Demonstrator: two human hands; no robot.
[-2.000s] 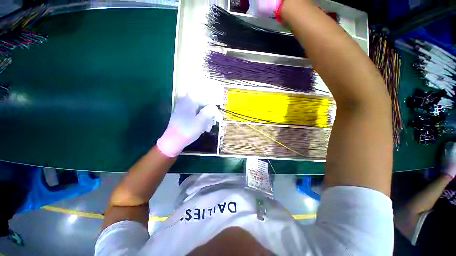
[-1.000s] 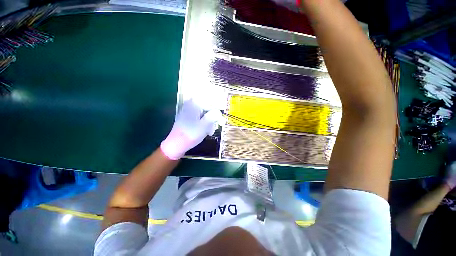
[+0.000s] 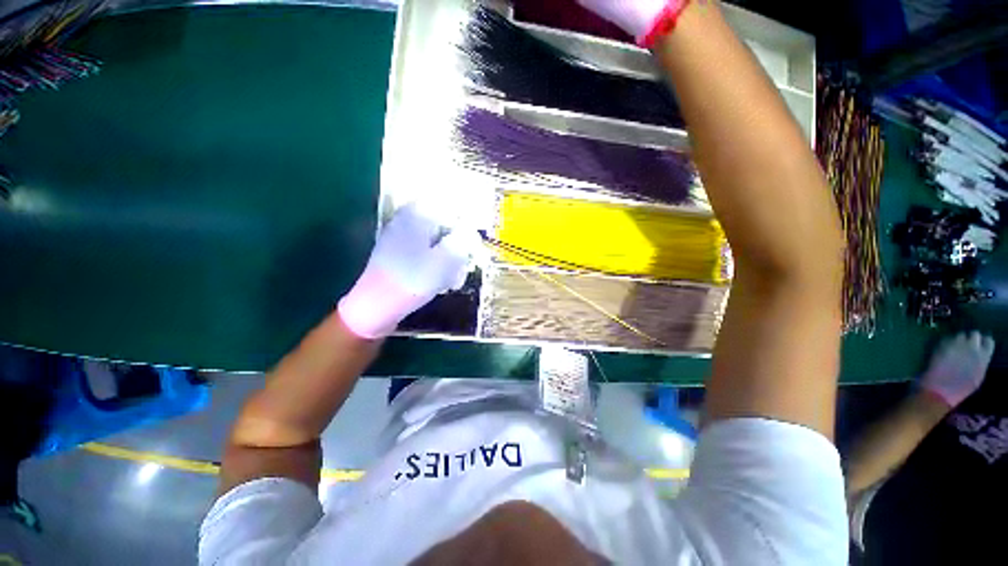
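Observation:
My left hand [image 3: 415,265], in a white glove with a pink cuff, is closed at the left part of the white tray [image 3: 422,133]. A few wires, one yellow [image 3: 602,306], trail right from its fingertips over the tray; the piece they come from is too small to see. My right hand [image 3: 636,13] is cut off by the top edge, over the far compartment with dark red wires [image 3: 562,16]; its fingers are hidden. Black wires [image 3: 564,80], purple wires [image 3: 575,155], yellow wires [image 3: 608,236] and brown wires [image 3: 591,304] lie in separate compartments.
Dark pieces [image 3: 448,313] lie in the tray's near left compartment. Mixed-colour wires [image 3: 849,199] lie right of the tray, with white bundles [image 3: 959,149] and black parts [image 3: 940,260] beyond. More wires [image 3: 39,55] lie far left. Another person's gloved hand [image 3: 959,365] is at the right.
My right hand has come back partly into view at the top, above the dark red wires. My left hand stays nearly in place. The other person's hand has moved further into view.

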